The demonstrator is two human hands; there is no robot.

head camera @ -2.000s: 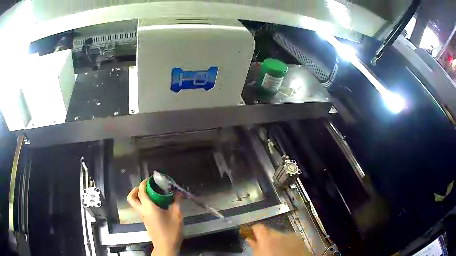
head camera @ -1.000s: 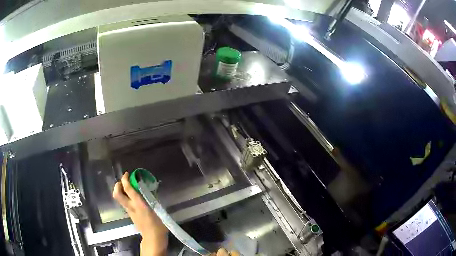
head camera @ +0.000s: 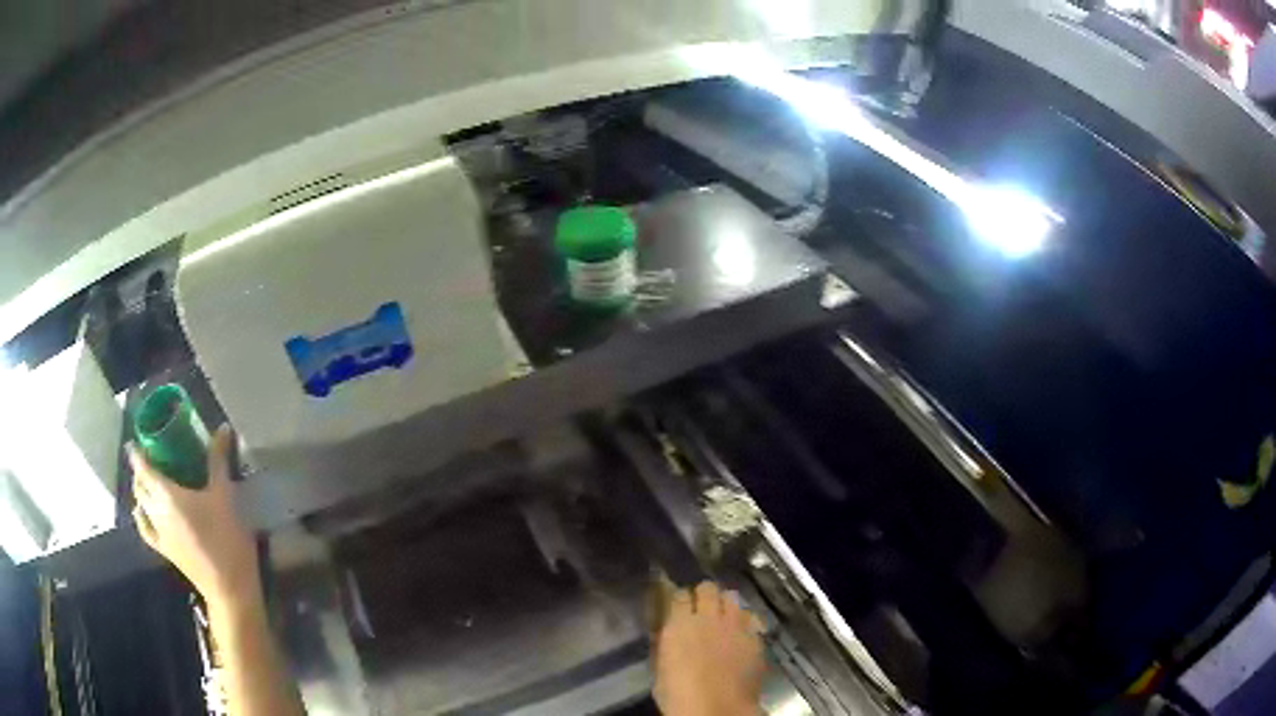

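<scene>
My left hand [head camera: 210, 525] is at the far left and grips the open green solder paste jar [head camera: 172, 437] at the crossbeam, left of the print head cover. Whether the jar touches the beam cannot be told. My right hand [head camera: 710, 650] is curled at the lower middle, over the right side of the stencil [head camera: 462, 588]. A blurred brown bit, like the spatula handle [head camera: 659, 602], shows at its left edge; the blade cannot be made out.
The white print head cover [head camera: 336, 301] with a blue logo stands behind the crossbeam [head camera: 602, 385]. A second green-lidded jar [head camera: 599, 259] stands on the beam right of it. A side rail with a small cylinder [head camera: 731, 515] runs beside my right hand. A bright light is at the upper right.
My left hand has carried the jar from above the stencil up and left to the crossbeam. The spatula blade is out of the jar. My right hand is further forward. The view has tilted.
</scene>
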